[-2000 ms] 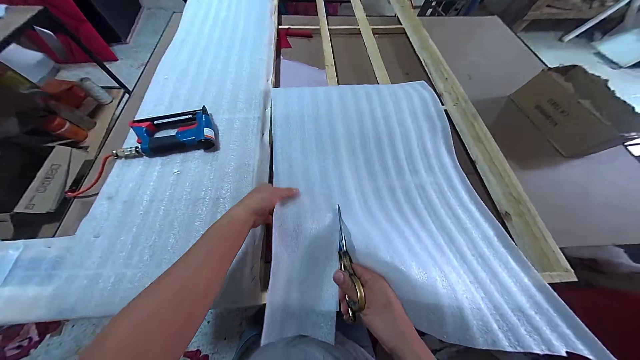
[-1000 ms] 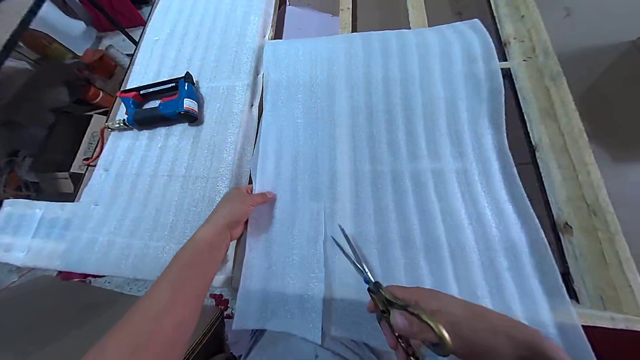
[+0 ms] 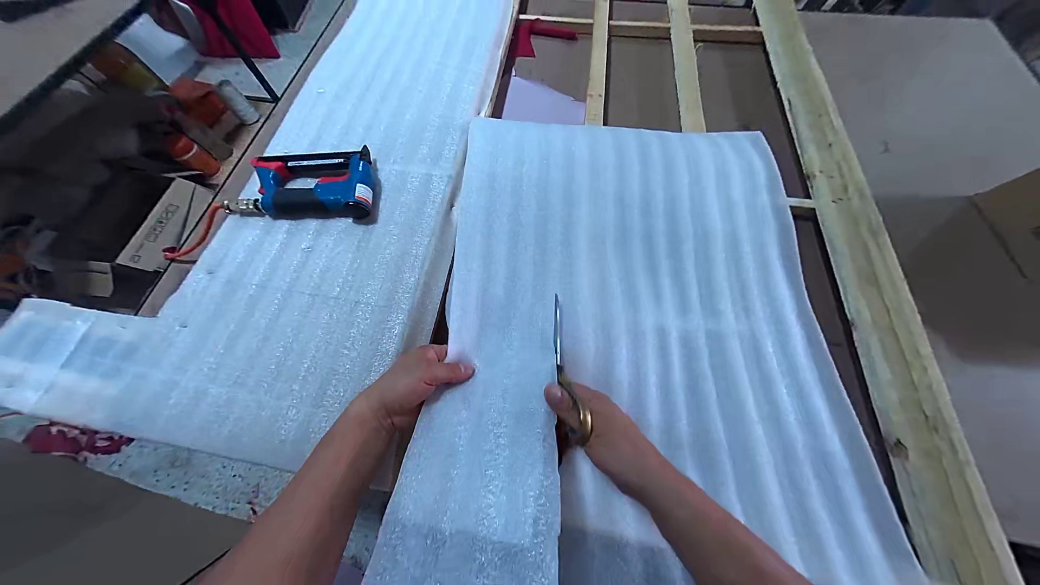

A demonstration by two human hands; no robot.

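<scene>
A ribbed sheet of white foam (image 3: 650, 244) lies over a wooden frame, with a long slit running up from its near edge. My right hand (image 3: 605, 439) holds scissors (image 3: 582, 418) by their brass-coloured handles at the slit. One blade shows on top of the foam, pointing away from me; the other is hidden. My left hand (image 3: 422, 382) pinches the foam's left edge between thumb and fingers. On the left, a second foam-covered panel (image 3: 325, 276) carries a blue and red pneumatic stapler (image 3: 317, 185) joined to an orange hose.
Wooden slats (image 3: 686, 65) and a wide board (image 3: 861, 244) of the frame show behind and right of the sheet. A cardboard box (image 3: 1016, 219) stands at the right edge. Boxes, an orange can (image 3: 193, 154) and other items crowd a shelf at the left.
The scissors stood open above the foam to the right of the slit one second ago; now they are in the slit, farther up the sheet. My left hand still holds the left edge.
</scene>
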